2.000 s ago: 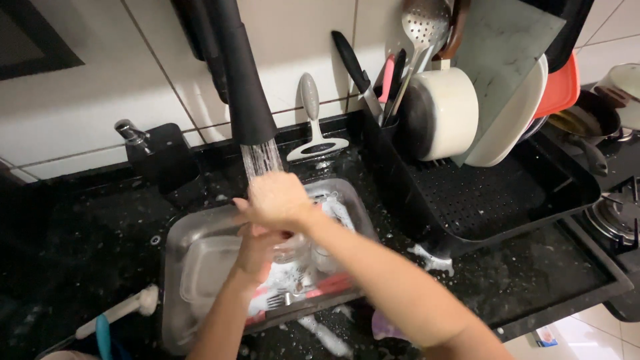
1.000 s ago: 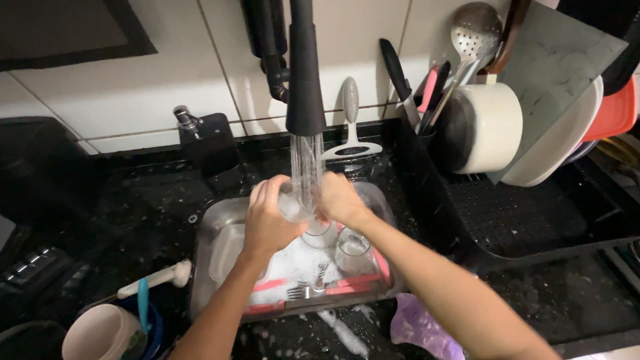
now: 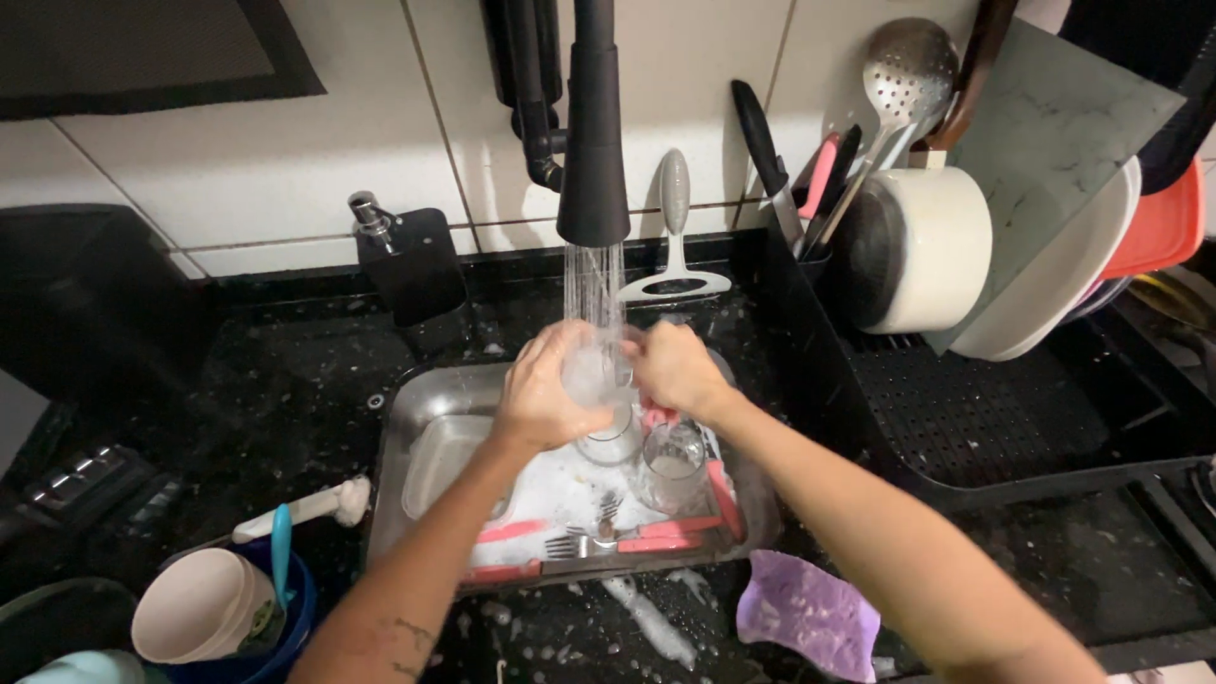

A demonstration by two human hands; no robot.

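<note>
Water runs from a black faucet spray head (image 3: 595, 180) onto a clear vessel (image 3: 591, 375), probably glass, that my left hand (image 3: 546, 394) grips from its left side. My right hand (image 3: 679, 370), fingers curled, is at the vessel's right side; whether it holds anything is hidden. Below them, in the metal sink basin (image 3: 442, 385), stand a drinking glass (image 3: 673, 465) and another glass (image 3: 608, 437). Forks (image 3: 562, 545) and pink-handled cutlery (image 3: 665, 543) lie in suds near the front wall. A clear plastic container (image 3: 451, 465) sits at the basin's left.
A purple sponge (image 3: 807, 613) lies right of the basin's front. A black dish rack (image 3: 950, 484) with a white pot (image 3: 936, 252) and utensils stands right. At left are a brush (image 3: 304, 508) and cups (image 3: 195, 608); behind are a soap dispenser (image 3: 413, 261) and a grey-handled squeegee (image 3: 674, 228).
My hands, crossed close together two seconds ago, are now apart on either side of the clear vessel under the water. The view has shifted.
</note>
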